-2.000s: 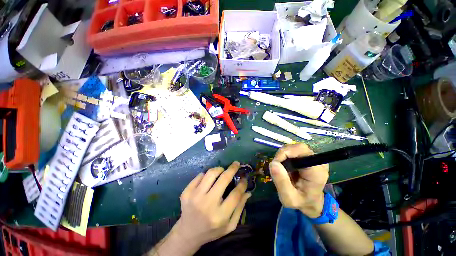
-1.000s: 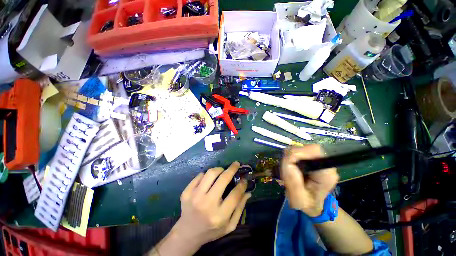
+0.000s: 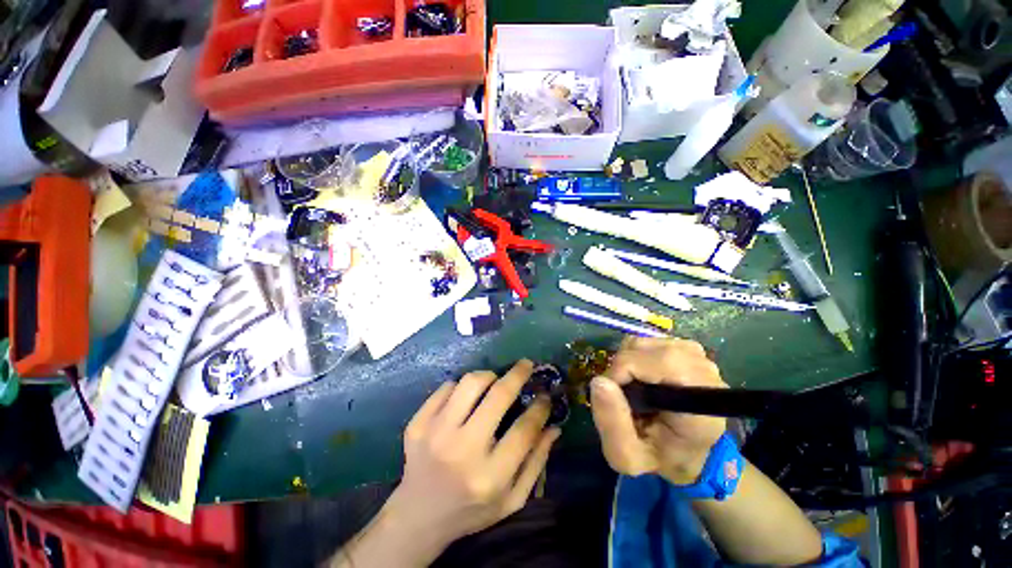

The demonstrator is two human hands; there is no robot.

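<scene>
A small dark round-edged watch case [image 3: 546, 391] with a pale shiny rim lies at the bench's near edge. My left hand [image 3: 472, 438] holds it from the left with its fingertips, which cover part of it. My right hand [image 3: 660, 408] grips a black-handled soldering iron [image 3: 710, 401] like a pen, its thick black rear running to the right. The iron's tip is hard to make out near the case. A glittering gold pile of small parts [image 3: 590, 359] lies just beyond the gap between my hands.
Red-handled pliers [image 3: 513, 251], cream-white sticks [image 3: 621, 305] and a syringe [image 3: 808, 277] lie beyond my hands. An orange-red compartment tray [image 3: 344, 80] and a white box [image 3: 553, 149] stand at the back. A parts sheet [image 3: 144, 377] lies left. Cabled equipment stands right.
Since one second ago, my right hand has moved left and slightly down, and the iron's handle has swung to slope down to the right. My left hand and the case have barely moved.
</scene>
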